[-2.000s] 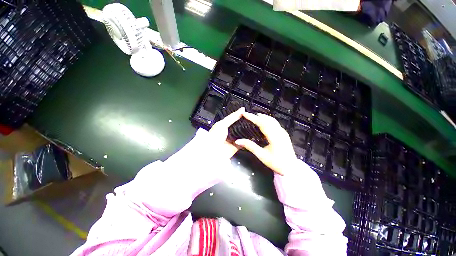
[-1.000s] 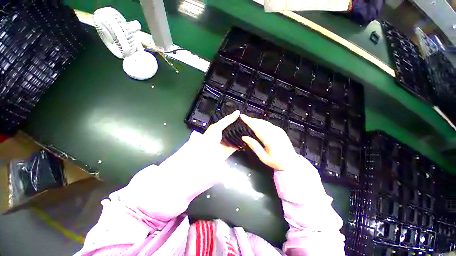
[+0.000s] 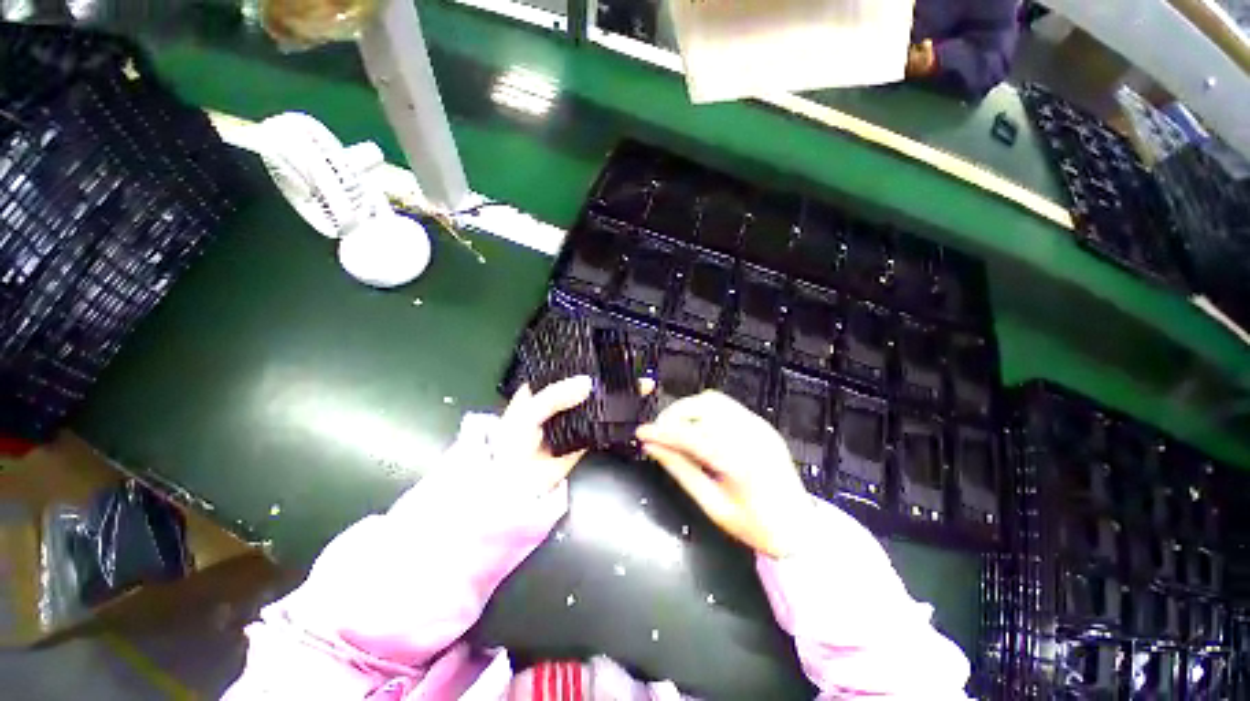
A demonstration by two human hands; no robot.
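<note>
My left hand point(image 3: 551, 419) holds a stack of thin black plastic frames point(image 3: 559, 359), seen as close parallel ribs, over the left front corner of the blister tray. My right hand point(image 3: 720, 459) is just right of the stack, with thumb and fingertips together near its lower right end. Whether the fingertips pinch a small piece or a frame edge is too small to tell. The black blister tray point(image 3: 836, 349) lies in front of my hands, with dark frames in its rectangular pockets.
Stacked black trays stand at the right point(image 3: 1110, 548) and far left point(image 3: 96, 233). A white fan point(image 3: 384, 249) and a metal post point(image 3: 414, 110) are at upper left. An open cardboard box point(image 3: 206, 527) is lower left. Small white specks dot the bench. Another person's hand point(image 3: 921, 58) is beyond the ledge.
My hands have moved apart from around the stack. The stack is now in my left hand, farther left, its ribs showing upright. The view has tilted up, and another person's hand has appeared.
</note>
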